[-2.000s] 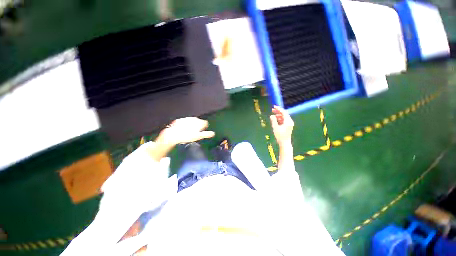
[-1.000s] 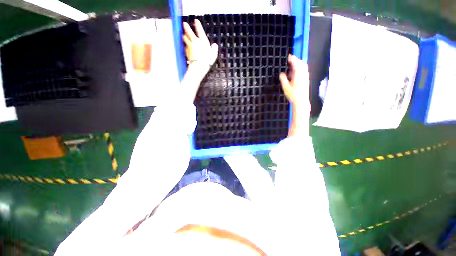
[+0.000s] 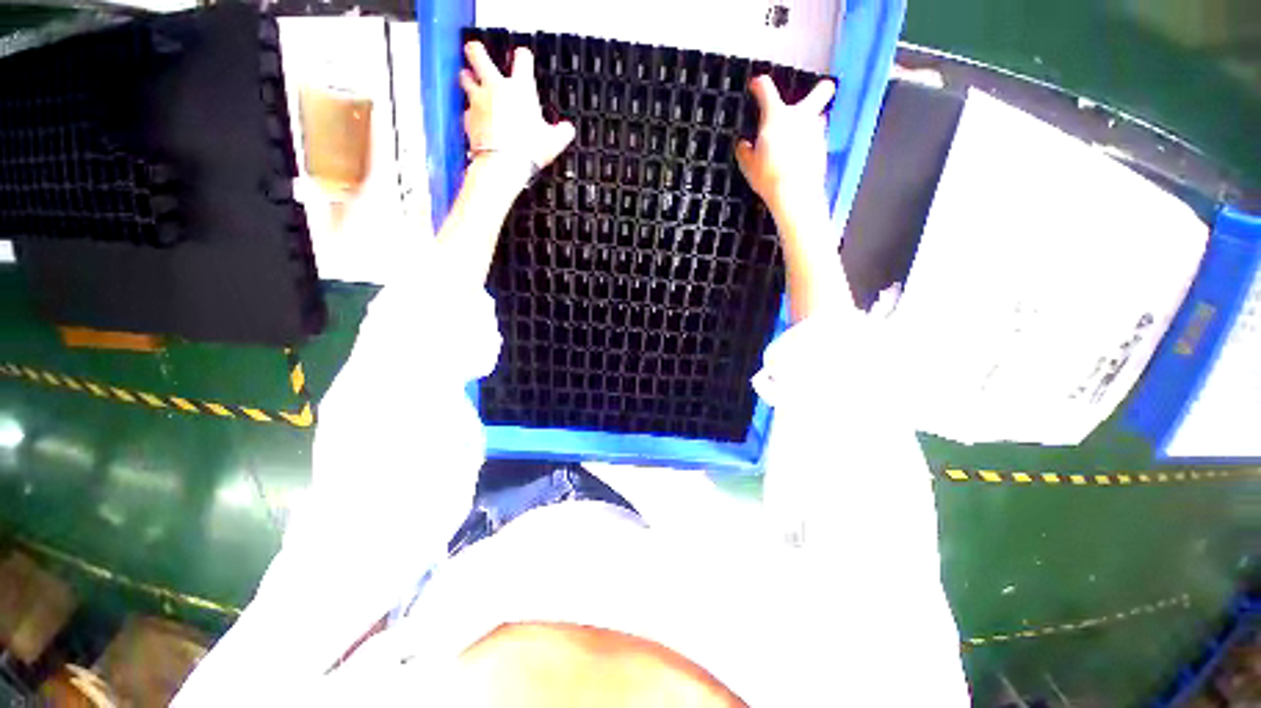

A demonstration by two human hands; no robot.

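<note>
The black housings (image 3: 629, 263) fill most of the blue crate (image 3: 609, 445) as a packed grid. A white liner (image 3: 664, 20) shows beyond their far edge. My left hand (image 3: 509, 118) lies with fingers spread on the grid's far left corner. My right hand (image 3: 786, 138) lies with thumb and fingers apart near the far right corner, its fingertips at the grid's far edge. Neither hand shows a part lifted in it.
At the left, more black housings (image 3: 69, 159) lie on the black layout board (image 3: 228, 277). An amber object (image 3: 336, 138) lies on white bench paper (image 3: 394, 228). Right of the crate are a printed white bag (image 3: 1051, 297) and a second blue crate (image 3: 1206, 332).
My right hand has moved from the crate's right side to the grid's far right corner. My left hand stays near the far left corner. The view has shifted and turned slightly.
</note>
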